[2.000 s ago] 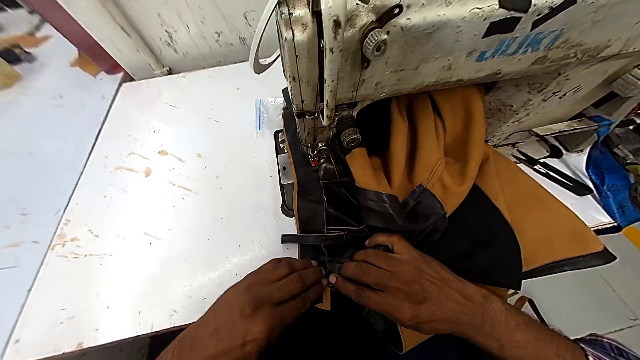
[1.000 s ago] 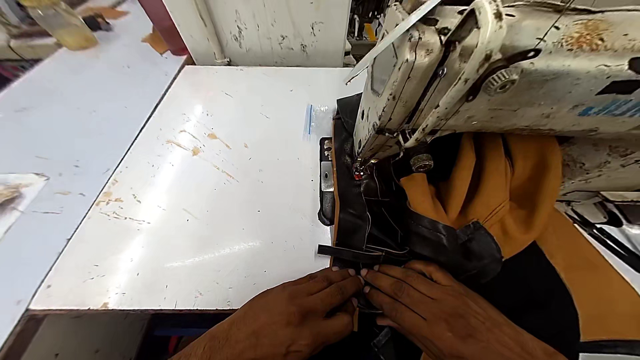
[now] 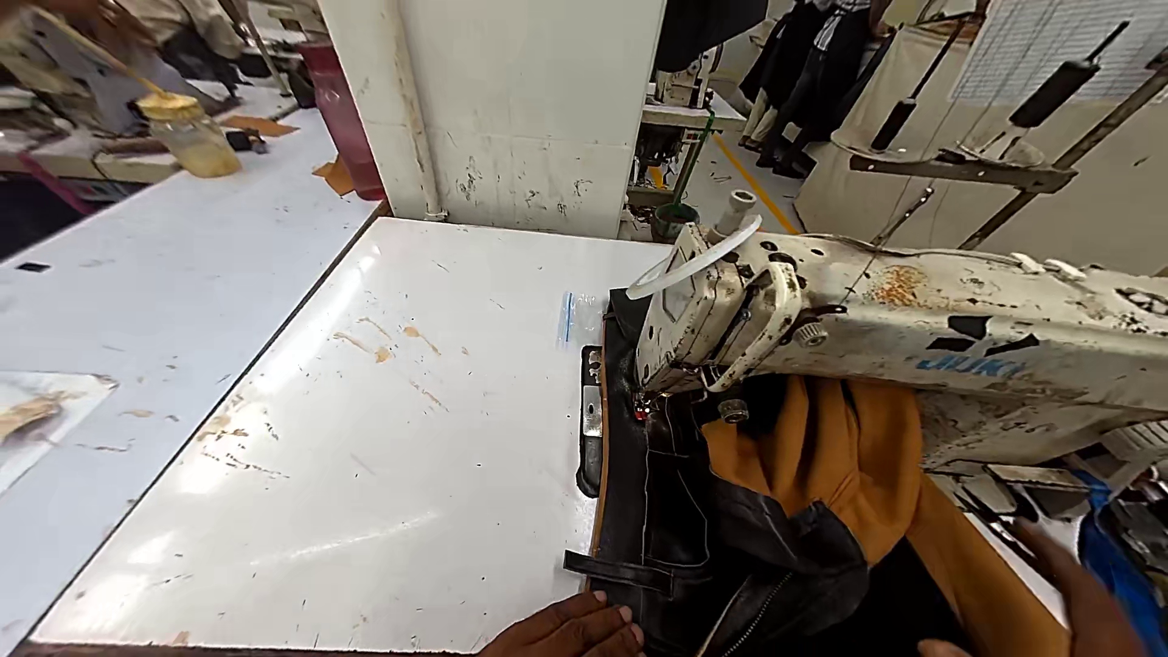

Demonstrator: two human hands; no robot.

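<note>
A black leather garment (image 3: pixel 630 511) with a zip and an orange-brown fabric lining (image 3: pixel 876 456) lies under the needle area of a white Juki sewing machine (image 3: pixel 912 319). A narrow black leather strip (image 3: pixel 620 572) crosses its lower part. My left hand (image 3: pixel 570 630) rests by the garment's lower left edge, fingers near that strip. My right hand (image 3: pixel 1081 593) is blurred at the lower right, beside the lining and apart from the left; its fingers are partly cut off by the frame, and whether it holds anything is unclear.
A small clear plastic bag (image 3: pixel 581 319) lies on the white table (image 3: pixel 411 456) behind the garment's left edge. A glass jar (image 3: pixel 194 137) and a dark red bottle (image 3: pixel 342 119) stand at the back left. Several black tools lie right of the lining. People are in the background.
My right hand has left the garment's lower edge, where both hands were together, and moved right. My left hand remains at that edge. The view has tilted up and shows more of the room.
</note>
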